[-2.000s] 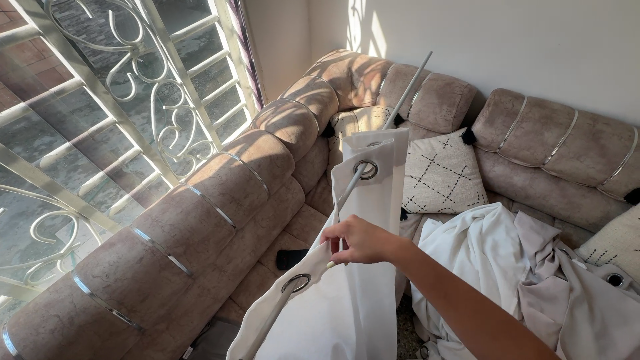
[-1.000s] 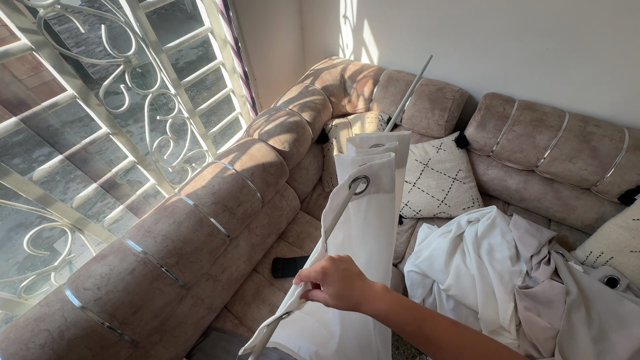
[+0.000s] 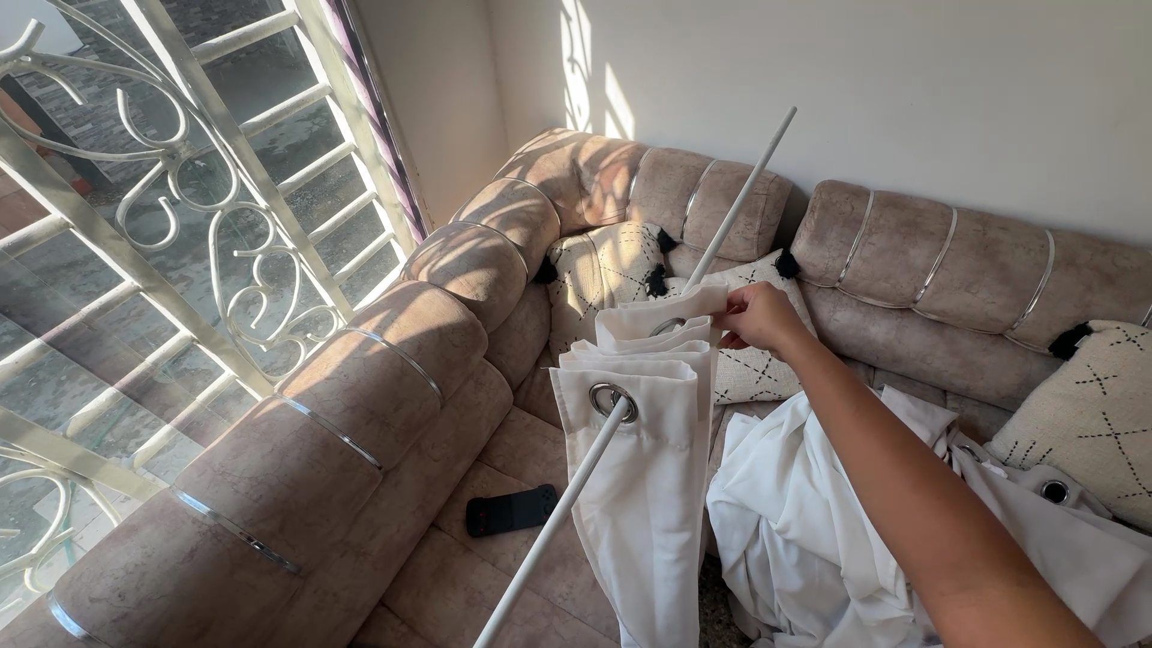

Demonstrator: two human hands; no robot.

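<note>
A thin white curtain rod (image 3: 558,522) slants from the bottom middle up toward the wall. A white grommet curtain (image 3: 639,504) hangs bunched in folds on it, the rod passing through metal rings, the nearest a silver grommet (image 3: 613,402). My right hand (image 3: 760,319) pinches the curtain's top edge at the far end of the folds, beside the rod. The fingertips are partly hidden behind the cloth. My left hand is outside the view, and the rod's near end runs off the bottom edge.
A brown L-shaped sofa (image 3: 387,387) surrounds the rod, with patterned cushions (image 3: 1089,414) on it. A black handheld device (image 3: 510,510) lies on the seat. More white and beige fabric (image 3: 810,504) is heaped at the right. A barred window (image 3: 207,180) stands at the left.
My right hand has moved from the near part of the curtain to its far end. The curtain's near part, earlier stretched along the rod, is now gathered in folds farther up, baring the near rod.
</note>
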